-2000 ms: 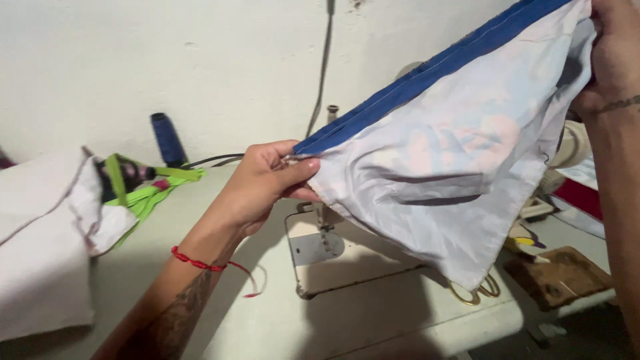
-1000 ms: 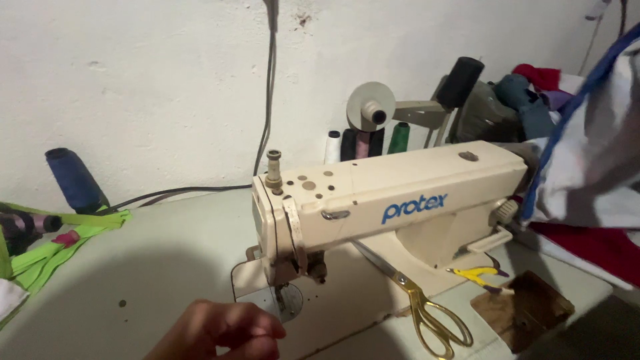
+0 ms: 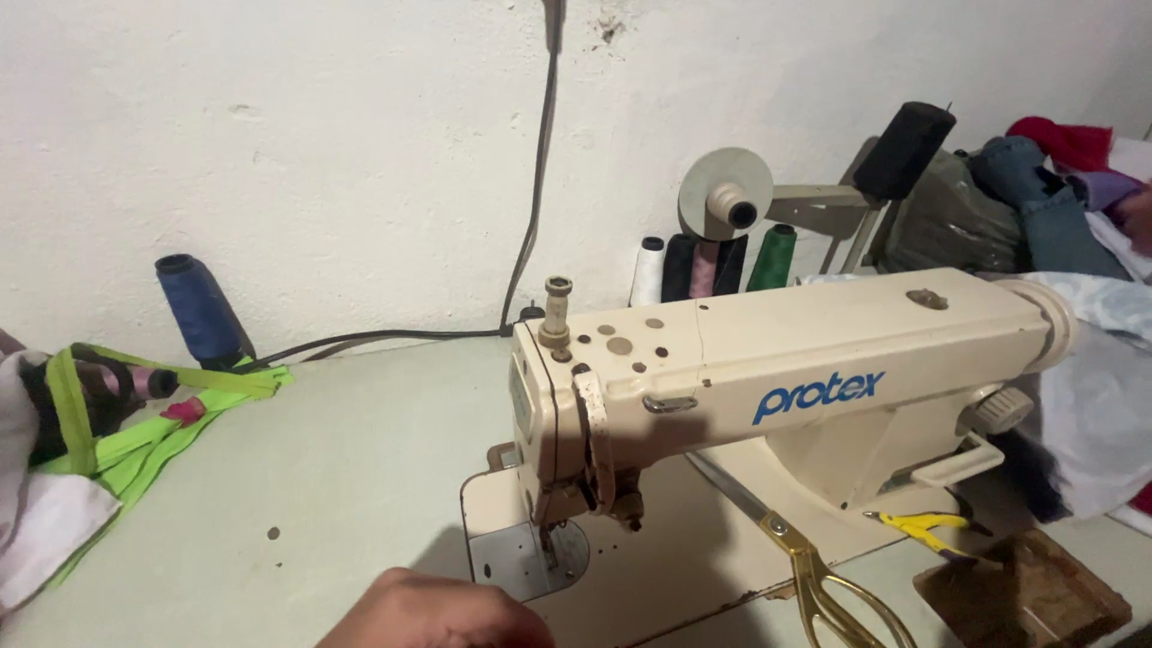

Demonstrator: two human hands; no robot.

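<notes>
My left hand (image 3: 436, 612) is low in the view, in front of the needle plate of a cream Protex sewing machine (image 3: 810, 360). Its back and curled fingers show, but the frame's bottom edge cuts it off, so whether it holds anything is hidden. A small skin-toned patch at the right edge, among piled fabrics, may be part of my right hand (image 3: 1138, 218); its fingers cannot be made out. White cloth (image 3: 1093, 414) lies beyond the handwheel. Gold-handled scissors (image 3: 801, 549) rest on the machine bed, with yellow thread nippers (image 3: 927, 526) to their right.
A brown tray (image 3: 1026, 585) sits at the lower right. Behind the machine stand several thread cones, one of them green (image 3: 772, 258). A blue thread cone (image 3: 200, 310) and lime-green strips (image 3: 171, 427) are on the left. A black cable (image 3: 540, 171) runs down the wall.
The blue-edged white cloth, first stretched between both hands, has gone to the right and now lies behind the machine's right end. My left hand has let go of it and is lower.
</notes>
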